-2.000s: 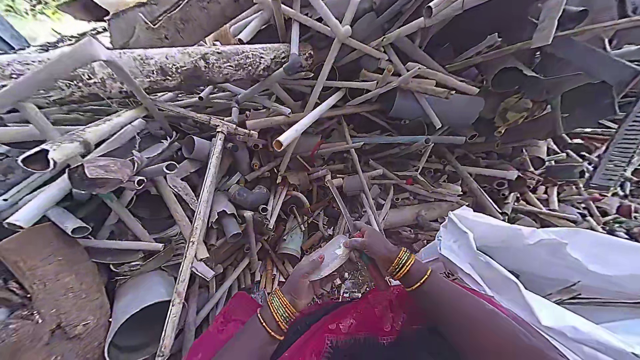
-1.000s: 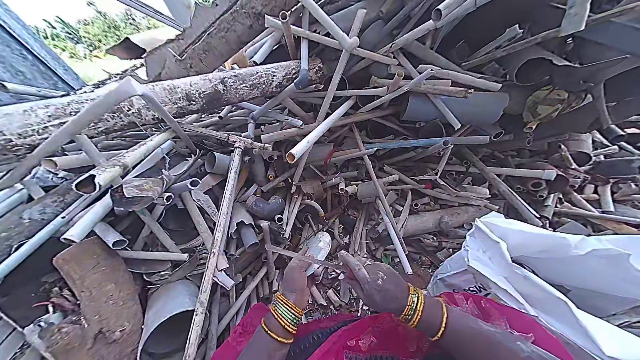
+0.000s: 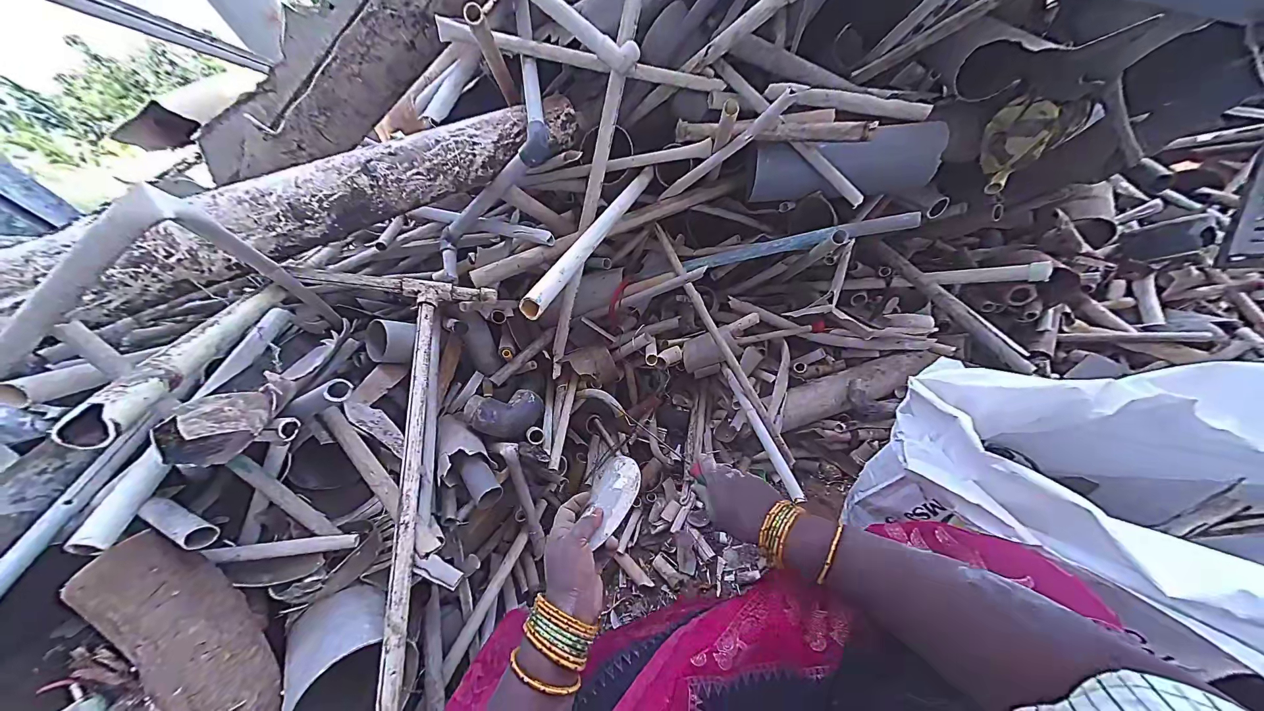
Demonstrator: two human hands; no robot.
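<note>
My left hand, with bangles at the wrist, grips a pale, oval, flattened piece, which looks like plastic, by its lower end. To its right my right hand reaches low over the small broken pieces on the ground. Its fingers are partly hidden and blurred, so whether they hold anything cannot be told. The two hands are apart. Just beyond them lies a heap of old plastic pipes, with a grey pipe elbow up and left of my left hand.
A white woven sack with pieces inside stands open at the right. A long thin pole leans at the left, near a wide grey pipe and a curved brown slab. A thick crusted pipe lies across the upper left.
My hands, close together over the lap before, are now farther apart. My right hand has moved out toward the small pieces. The pale piece stays in my left hand.
</note>
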